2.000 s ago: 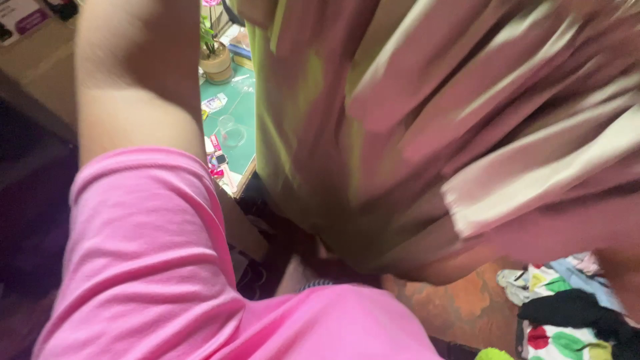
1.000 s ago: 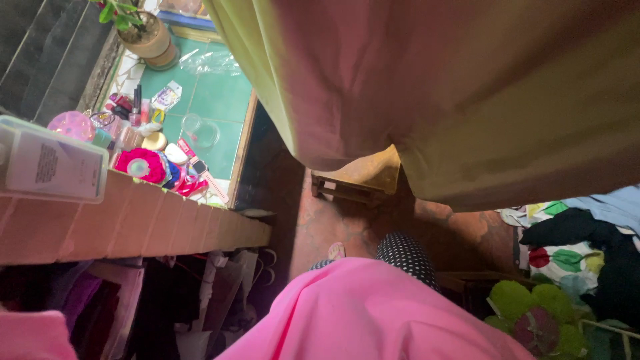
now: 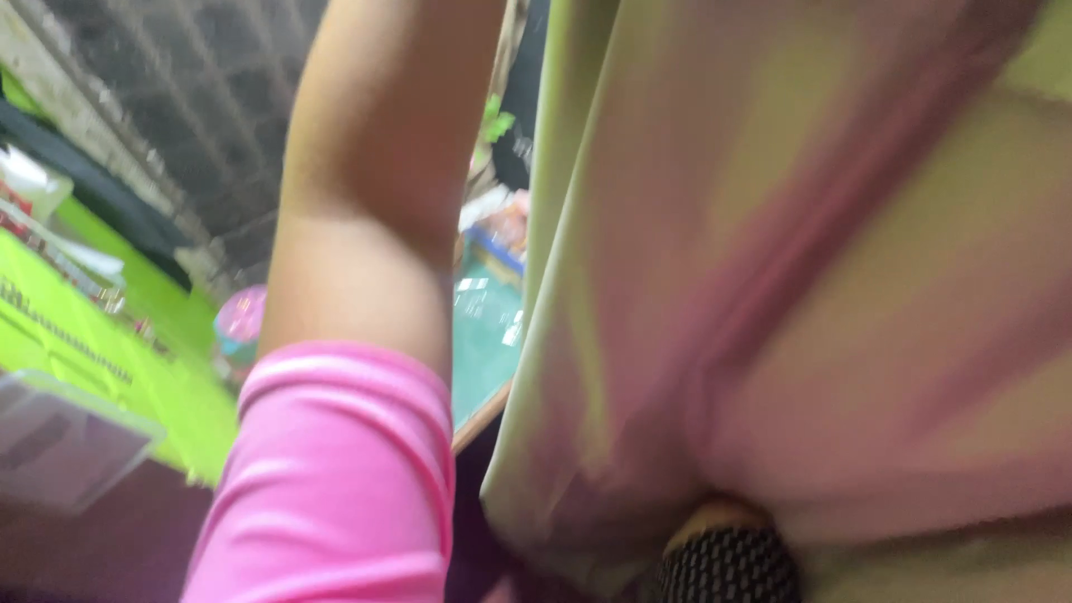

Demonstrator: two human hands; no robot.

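Observation:
A large cloth, pink and yellow-green with soft folds, hangs across the right half of the head view. My left arm, in a pink sleeve, rises along its left side, and the hand lies beyond the top edge of the picture. What that hand touches cannot be seen. My right hand is not in view either; the cloth fills that side. Under the cloth's lower edge a patterned dark fabric covers part of my leg.
A teal tabletop shows between arm and cloth, with a blue-edged item near its back. At the left are a bright green surface, a translucent plastic container and a round pink object. Much is blurred.
My left arm has come back up into view, raised as it was two seconds ago. The cloth now hangs lower and covers more of the floor. The view has shifted.

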